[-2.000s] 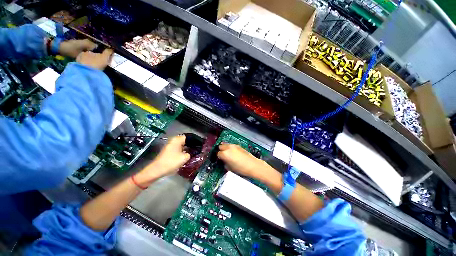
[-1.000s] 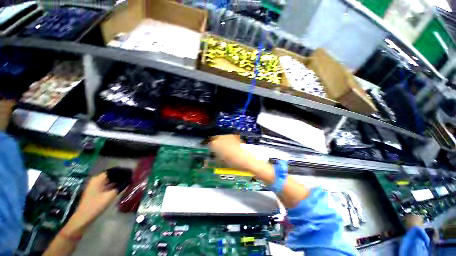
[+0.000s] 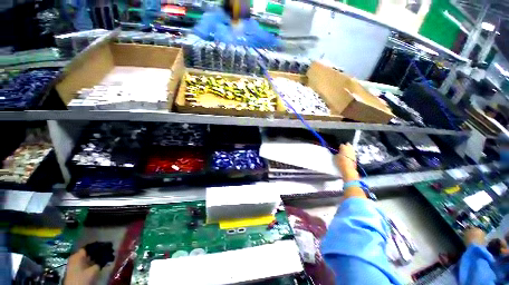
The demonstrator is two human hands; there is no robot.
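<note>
My left hand (image 3: 83, 268) is at the lower left, partly cut off by the bottom edge, and holds a clump of small black components (image 3: 100, 253). My right hand (image 3: 347, 158) is raised at the lower shelf, beside white foam sheets (image 3: 298, 156); whether its fingers hold anything is unclear. A light blue strap is on the right wrist. The green circuit board (image 3: 176, 228) lies in front of me, with a long silver-white heatsink (image 3: 229, 266) along it and a finned heatsink (image 3: 243, 202) with a yellow strip at its far edge.
Black bins with red parts (image 3: 174, 162), blue parts (image 3: 237, 160) and silver-grey parts (image 3: 109, 146) stand on the lower shelf. Cardboard boxes with white blocks (image 3: 125, 86) and yellow-and-black parts (image 3: 229, 92) stand above. A blue coiled cord (image 3: 304, 119) hangs across. Another person's hand (image 3: 474, 236) is at right.
The view has swung right. My right hand has moved from the board to the lower shelf at the right. My left hand still holds the black clump. A block heatsink now shows at the board's far edge.
</note>
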